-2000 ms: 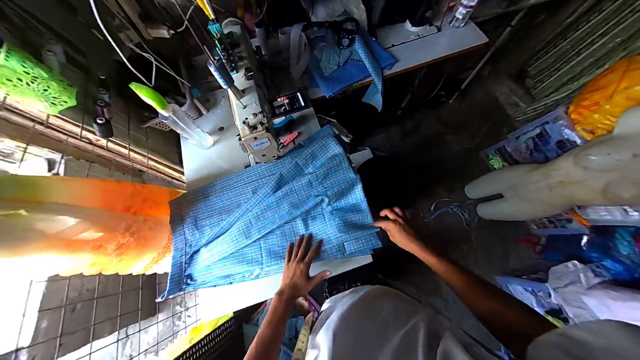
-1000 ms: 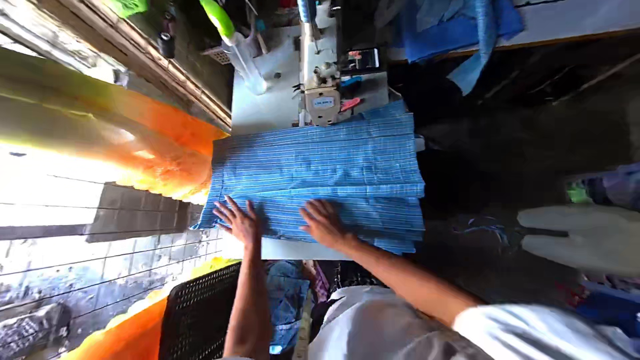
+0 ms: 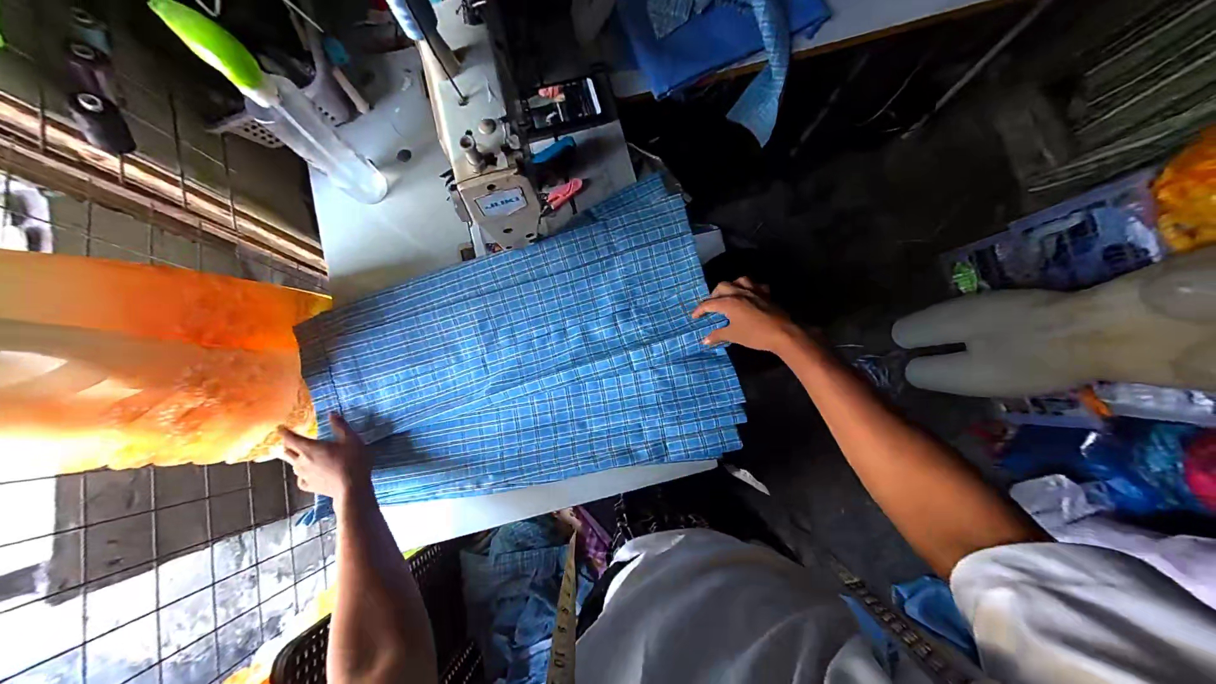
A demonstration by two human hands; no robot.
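A pleated blue checked cloth [image 3: 532,332] lies across the white sewing table, its upper edge against the head of a Juki sewing machine [image 3: 496,199]. My left hand [image 3: 328,461] is at the cloth's lower left edge, fingers spread, the thumb on the fabric; whether it grips is unclear. At the right edge, my right hand [image 3: 746,315] has its fingertips on the ends of the folds; part of the thumb and fingers is hidden, so a grip cannot be confirmed. The machine's needle area is partly hidden.
A phone [image 3: 567,103] and pink thread snips [image 3: 564,194] lie beside the machine. Orange cloth [image 3: 152,361] hangs at the left by a wire grid. Below the table is a black plastic basket [image 3: 442,589]. A mannequin [image 3: 1064,332] lies at the right. A tape measure [image 3: 564,617] hangs in front of me.
From resting flat on the cloth, my left hand has moved to its left edge and my right hand to its right edge. The cloth now lies more tilted, its folds fanned at the right.
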